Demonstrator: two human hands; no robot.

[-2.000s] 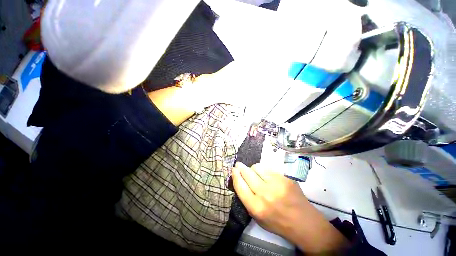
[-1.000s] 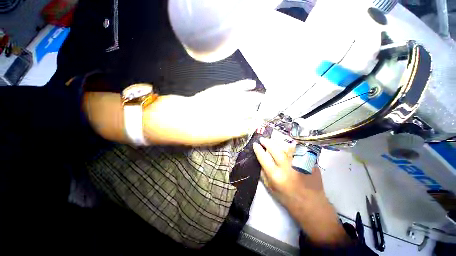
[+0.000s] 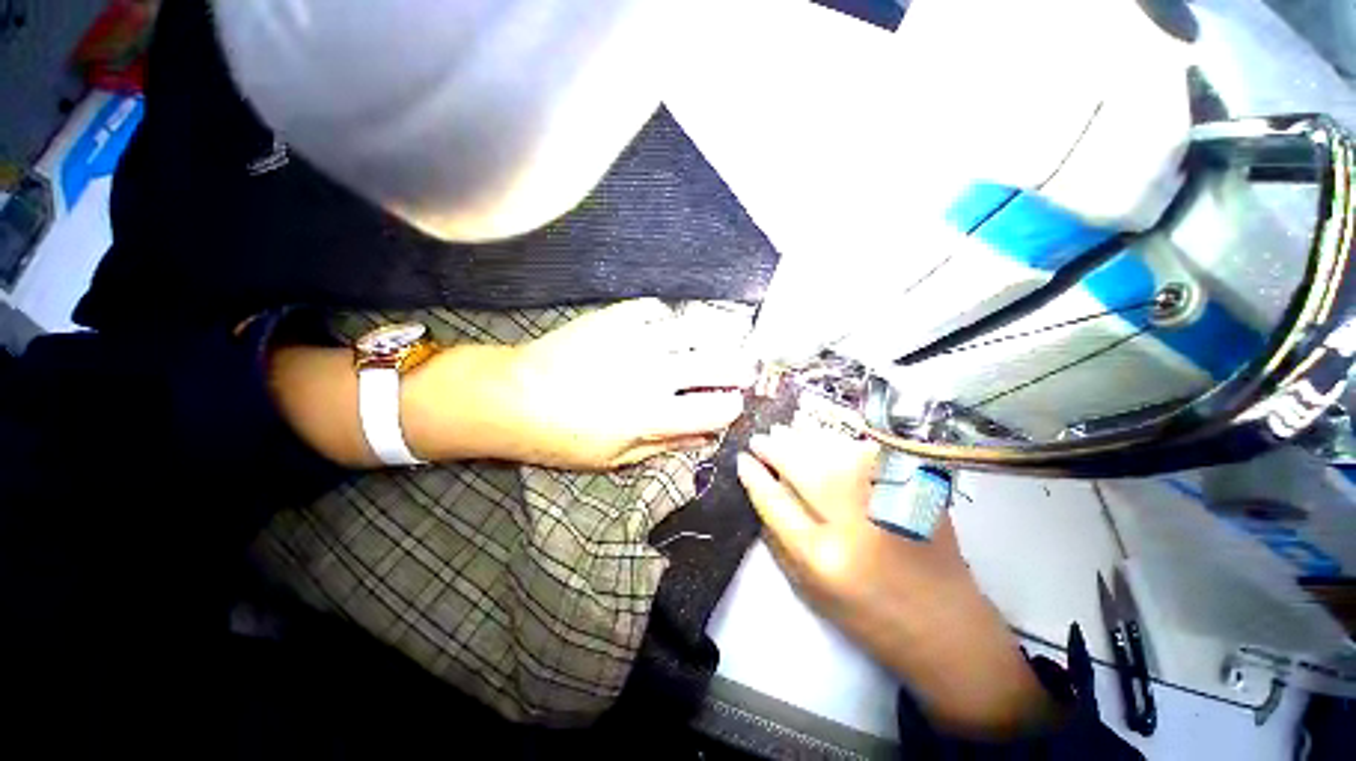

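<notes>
A dark garment [image 3: 640,223] with a checked inner side [image 3: 491,572] lies on the machine table and over the lap. Its dark edge band [image 3: 714,572] runs up to the presser foot and needle [image 3: 811,384]. My left hand [image 3: 595,387], with a watch at the wrist, lies on the checked cloth left of the needle, its fingertips at the cloth by the foot. My right hand [image 3: 833,513] presses the dark edge band just in front of the foot. Glare washes out the fingertips and stitching point.
The white machine head [image 3: 952,134] with a blue stripe fills the upper right. Black thread snips [image 3: 1130,651] lie on the table at right. A graduated strip [image 3: 788,729] runs along the table's front edge. A large white rounded shape [image 3: 446,104] blocks the upper left.
Compared with one second ago, the dark panel has shifted and more checked cloth shows behind my left hand. The white rounded shape covers more at upper left. My right hand stays near the foot.
</notes>
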